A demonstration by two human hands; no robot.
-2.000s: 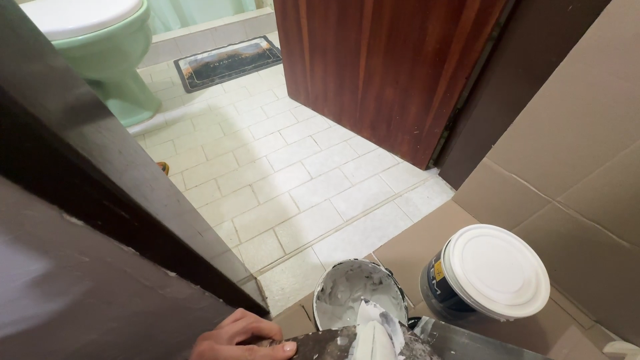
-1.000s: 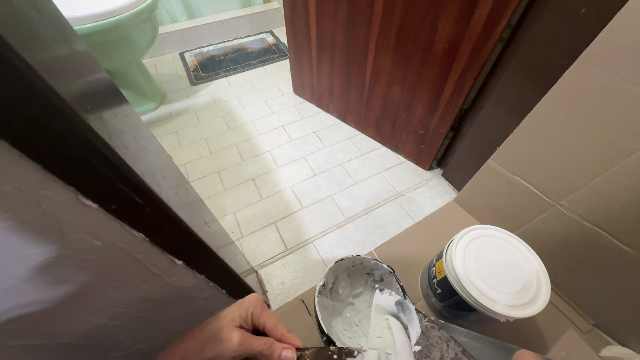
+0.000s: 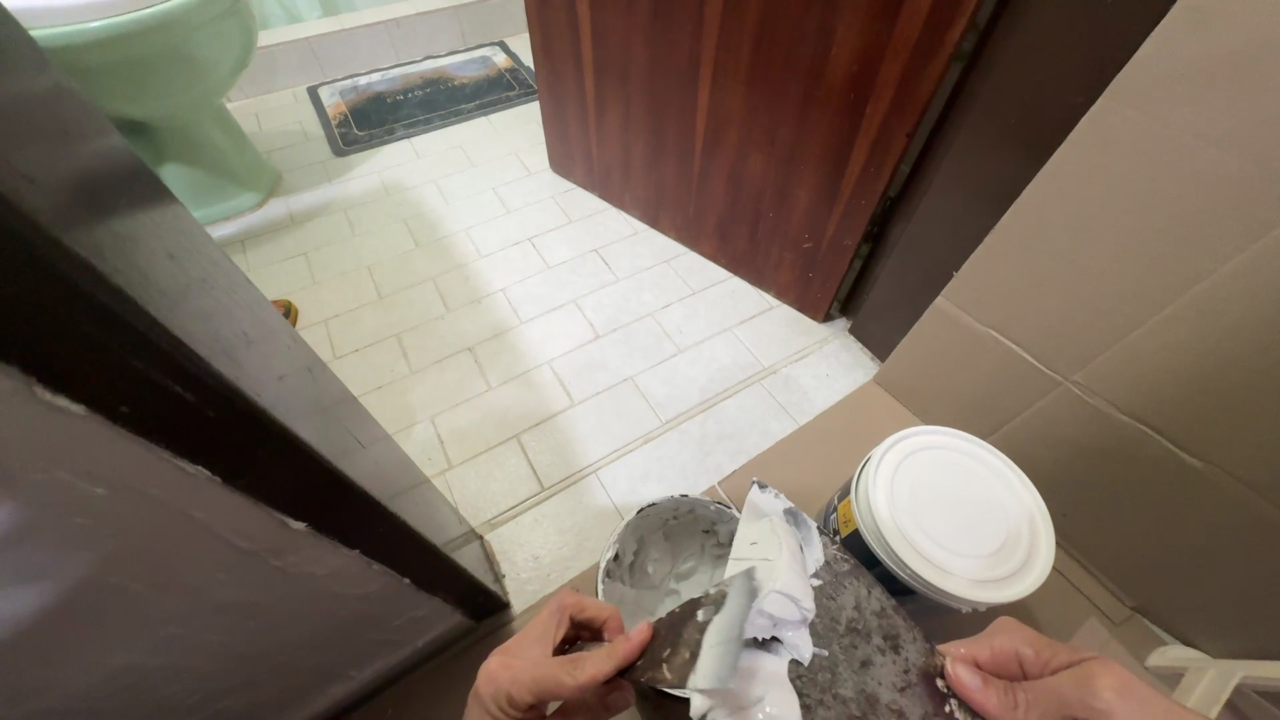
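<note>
Between finger and thumb, my left hand (image 3: 560, 660) grips a small dark flat scraper (image 3: 690, 635) with white-grey filler paste along its edge. My right hand (image 3: 1040, 675) holds the right edge of a larger dark, stained flat plate (image 3: 870, 630). A thick mass of white paste (image 3: 775, 570) lies on the plate's left part, against the small scraper. Just beyond them stands an open round tub (image 3: 665, 550), its inside coated with grey-white paste. The lower part of the tub is hidden behind the scraper and left hand.
A closed bucket with a white lid (image 3: 955, 510) stands right of the tub. A reddish wooden door (image 3: 740, 130) stands ajar over a white tiled floor (image 3: 600, 330). A dark door frame (image 3: 250, 400) rises at left. Farther off are a green toilet (image 3: 190, 110) and a mat (image 3: 425, 95).
The large plate and more of my right hand have come into view at the lower right. The paste, earlier over the tub, is now on the plate beside it, against the small scraper.
</note>
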